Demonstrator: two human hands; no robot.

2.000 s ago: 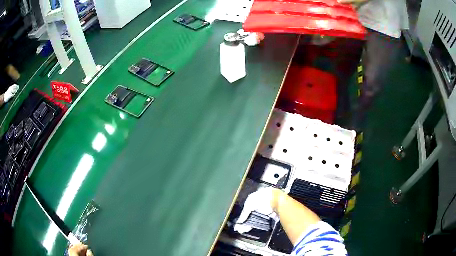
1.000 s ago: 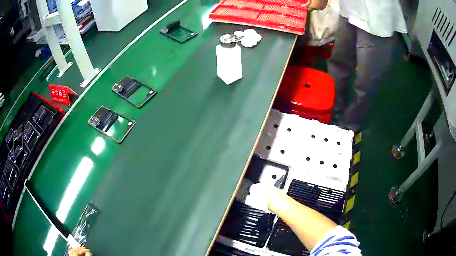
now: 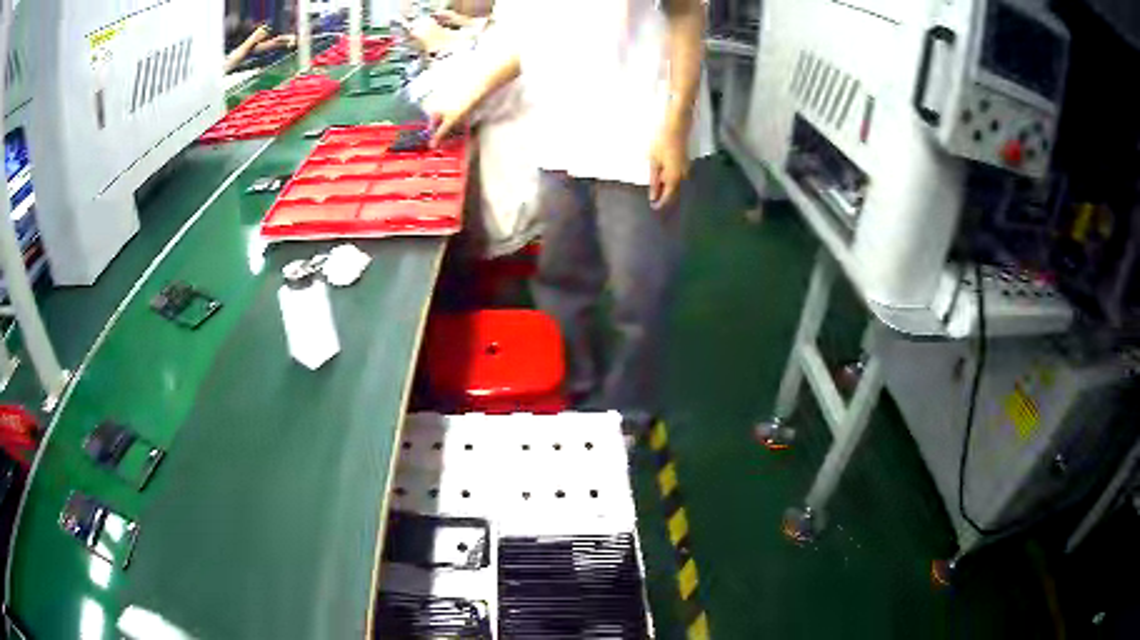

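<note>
Neither of my hands is in the picture. Dark phone frames lie spaced along the glossy green conveyor (image 3: 188, 413) at the left; one phone frame (image 3: 98, 525) is nearest, another (image 3: 123, 451) just beyond it, and a further phone frame (image 3: 185, 304) farther up. Low beside the bench, a white perforated tray (image 3: 538, 469) holds stacks of dark phone frames. A wide stack (image 3: 569, 588) with striped edges stands at its right. A single phone frame (image 3: 438, 543) lies at its left, with more dark frames below, cut off by the picture's lower edge.
A white bottle (image 3: 308, 323) stands on the bench beside crumpled white material (image 3: 346, 264). A ribbed red tray (image 3: 369, 184) lies across the bench. Beyond the red stool (image 3: 496, 356) a person (image 3: 613, 125) stands. White machines (image 3: 863, 138) line the right; yellow-black tape (image 3: 676, 525) marks the floor.
The view has turned up and to the right. My hands, the stop bar and the black tray at the left have left the picture. The red tray now lies flatter across the bench.
</note>
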